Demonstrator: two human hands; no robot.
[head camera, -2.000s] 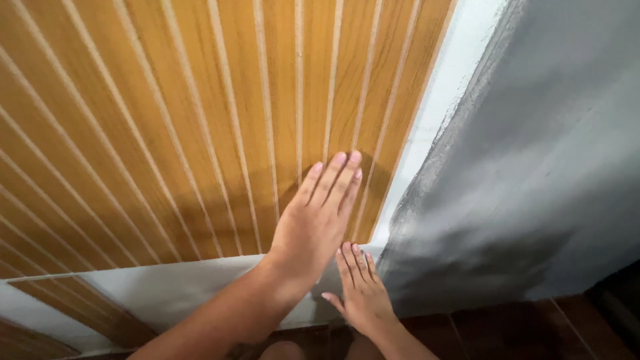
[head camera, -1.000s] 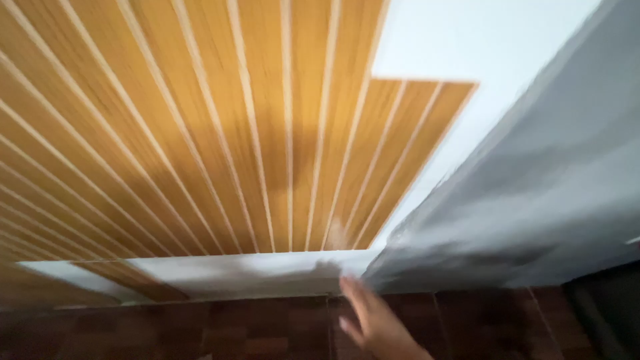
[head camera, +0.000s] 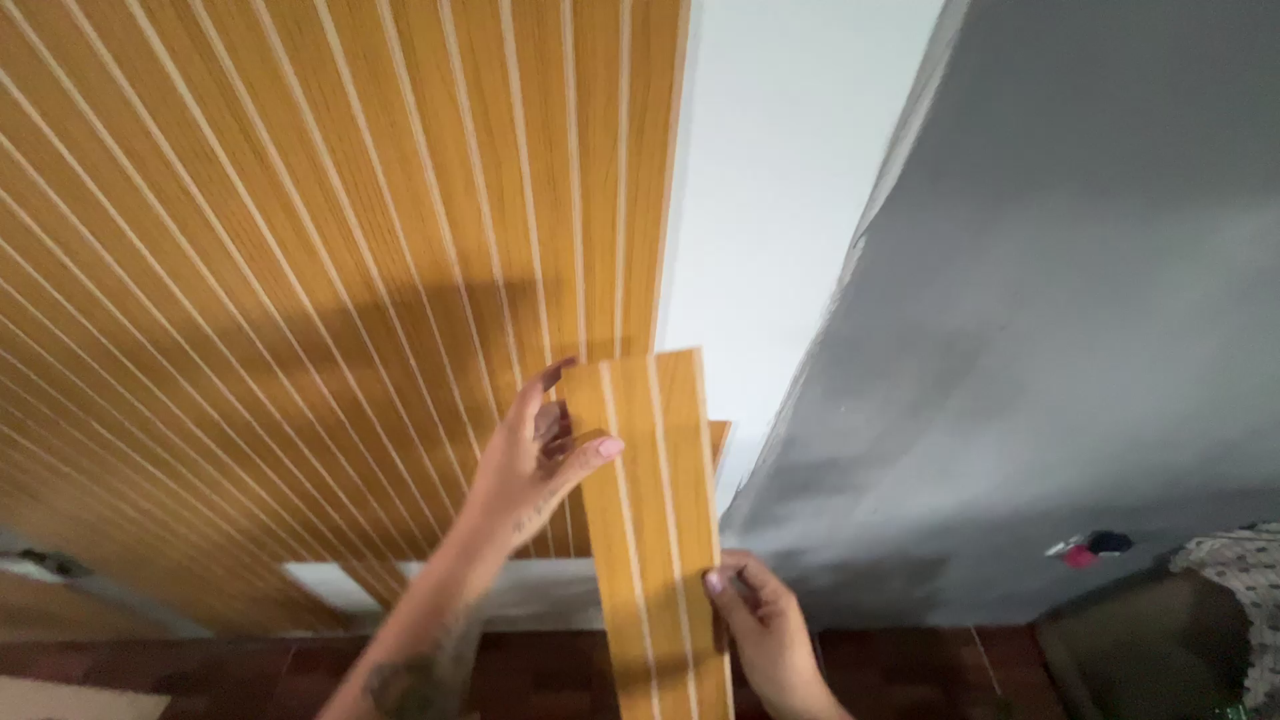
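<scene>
A narrow wood-grain panel strip (head camera: 650, 520) with pale lengthwise lines stands in front of the wall, its lower end cut off by the view's edge. My left hand (head camera: 545, 455) grips its left edge near the top, thumb across the front face. Lower down, my right hand (head camera: 765, 620) pinches the strip's right edge. Behind it, matching striped panelling (head camera: 400, 250) covers the wall at left. A small piece of panelling (head camera: 720, 438) shows just past the strip's right side.
White wall (head camera: 760, 200) borders the panelling, with a grey wall surface (head camera: 1020, 300) to the right. Below lies a dark red tiled floor (head camera: 530, 670). At lower right are a dark object partly under patterned cloth (head camera: 1250, 570) and a small pink and black item (head camera: 1090, 548).
Both hands now hold a loose panel strip; two seconds ago they were at the lower wall panelling without it. The view has shifted.
</scene>
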